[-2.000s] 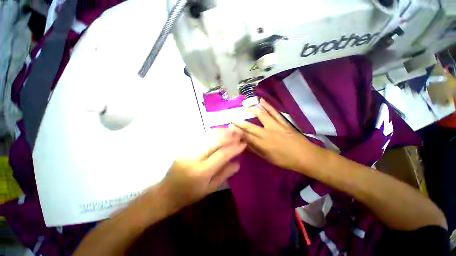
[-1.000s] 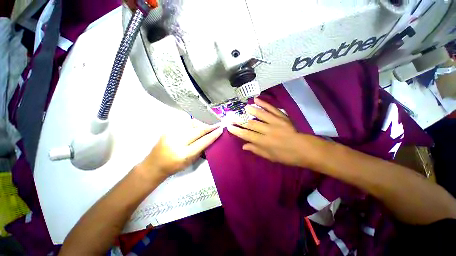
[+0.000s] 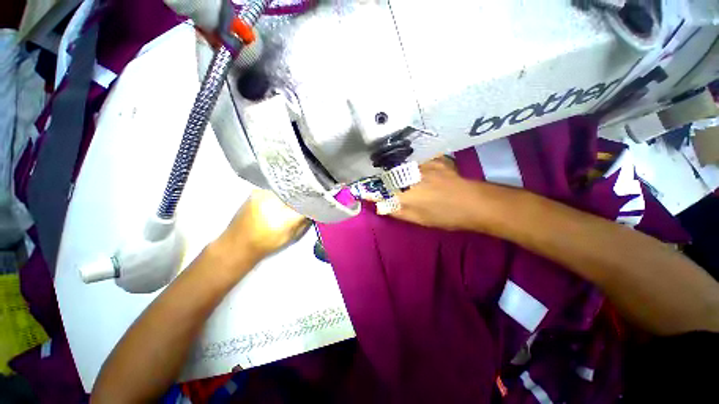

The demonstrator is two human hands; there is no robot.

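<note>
Maroon cloth [image 3: 394, 276] lies under the needle area of the white sewing machine head [image 3: 331, 71] and hangs over the table's front edge. It shows bright magenta beside the presser foot [image 3: 370, 189]. My left hand [image 3: 272, 223] is on the table left of the needle area; its fingertips are hidden behind the machine head. My right hand [image 3: 434, 197] is on the cloth right of the needle area, its fingers partly hidden behind the tension knob [image 3: 404, 175]. Whether either hand grips the cloth cannot be seen. A pale tape band [image 3: 498, 162] crosses the cloth behind my right wrist.
A gooseneck lamp [image 3: 193, 134] with a round pale part [image 3: 150, 256] stands over the white table [image 3: 102, 197] at left. Dark grey fabric strip [image 3: 59, 158] hangs at the left edge. More maroon cloth with white bands lies at right. Papers [image 3: 670, 166] lie far right.
Both hands have moved further in under the machine head, away from me, and their fingers are now largely hidden. The tape near the foot no longer shows. The view has shifted slightly.
</note>
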